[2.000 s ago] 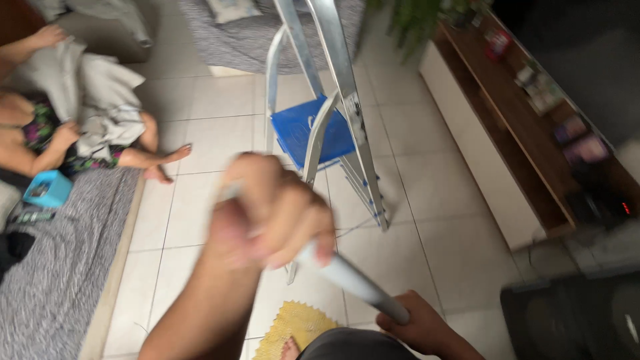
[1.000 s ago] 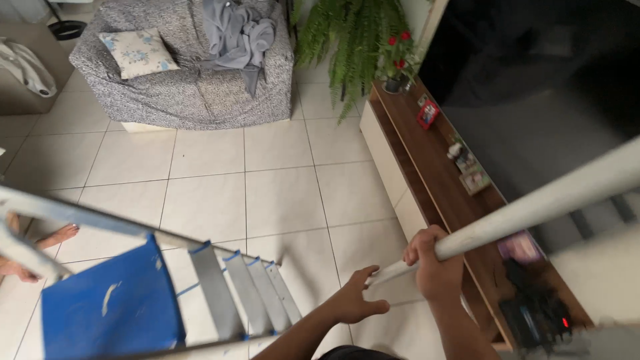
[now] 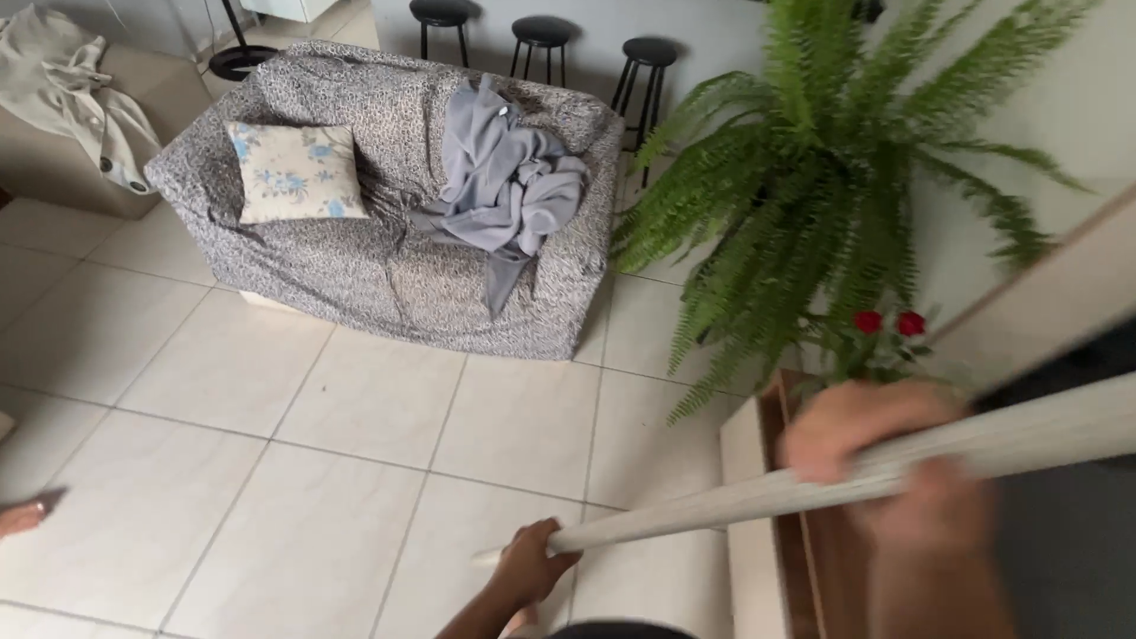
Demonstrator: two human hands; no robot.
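A long pale pole (image 3: 683,510) runs slantwise from the lower middle of the view out past the right edge. Near its lower end my left hand (image 3: 532,564) is closed around it. Farther up, at the right, my right hand (image 3: 896,453) grips the same pole; it is close to the camera and blurred. The pole's upper end lies outside the view.
Ahead stands a sofa (image 3: 355,275) with a patterned cover, a floral cushion (image 3: 297,173) and a grey cloth (image 3: 510,177). Black stools (image 3: 543,34) are behind it. A large fern (image 3: 799,195) and a wooden TV cabinet (image 3: 750,470) stand at right. Another person's foot (image 3: 22,517) shows at left.
The blue-topped stepladder has left the view, which has swung toward the sofa and fern. My left hand, partly open a second ago, is now closed on the pole.
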